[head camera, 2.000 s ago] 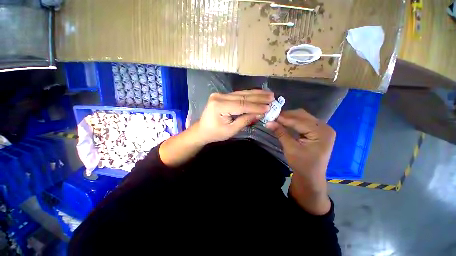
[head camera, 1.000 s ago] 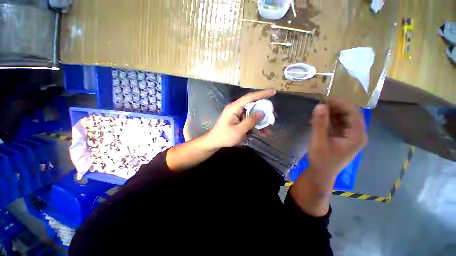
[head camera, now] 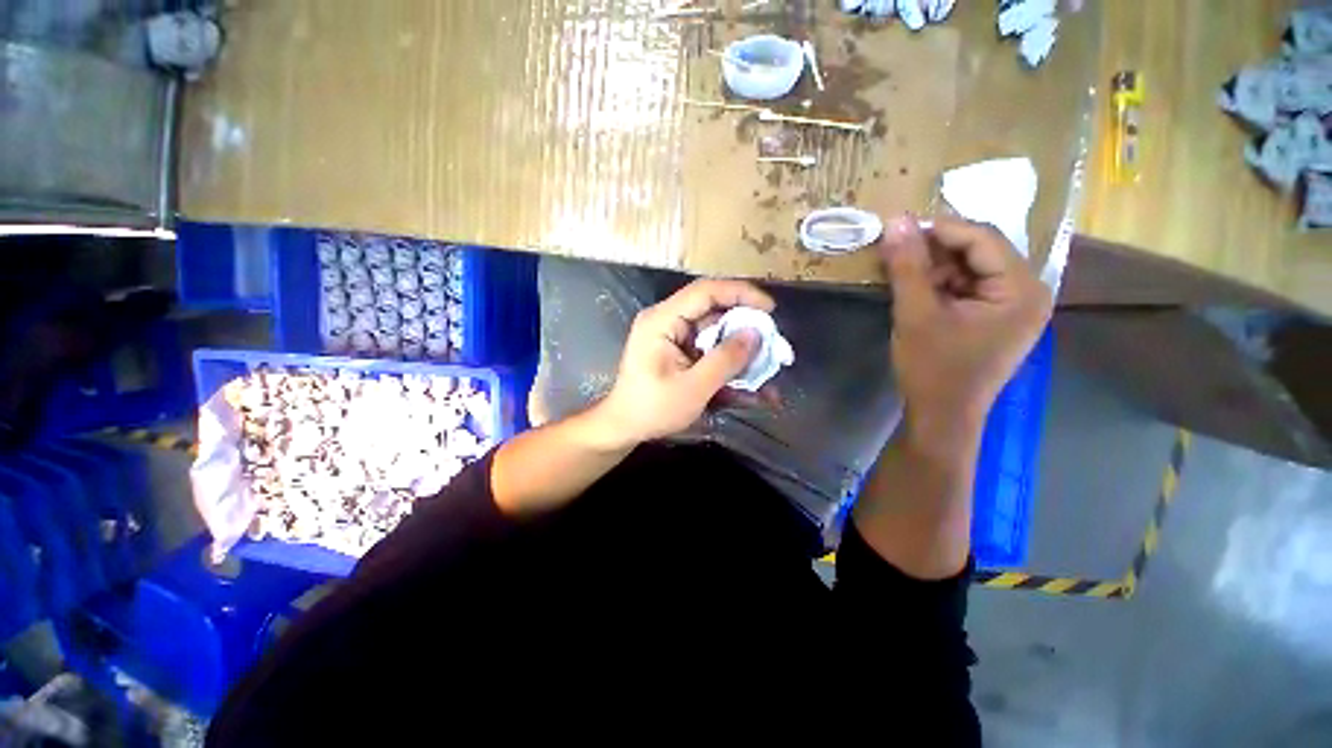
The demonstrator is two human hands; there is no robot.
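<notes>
My left hand (head camera: 675, 365) holds a white hollow shell (head camera: 757, 360) over my lap, its thumb pressed on the piece. My right hand (head camera: 964, 300) is at the bench edge, thumb and finger pinched on the outer end of a thin pale applicator stick (head camera: 923, 227). The stick's other end reaches a small white oval dish (head camera: 840, 230); the fingers hide most of the stick.
A round white cup (head camera: 763, 66) stands behind, with swabs (head camera: 789, 159) nearby. White paper (head camera: 993, 193) lies behind my right hand. A yellow item (head camera: 1125, 127) and a heap of grey-white parts (head camera: 1293, 124) are at right. A parts bin (head camera: 351, 453) is at left.
Both hands were on the piece at first; my right hand has left it, moved right and up to the stick. My left hand still holds the shell. The view has shifted, showing more bench.
</notes>
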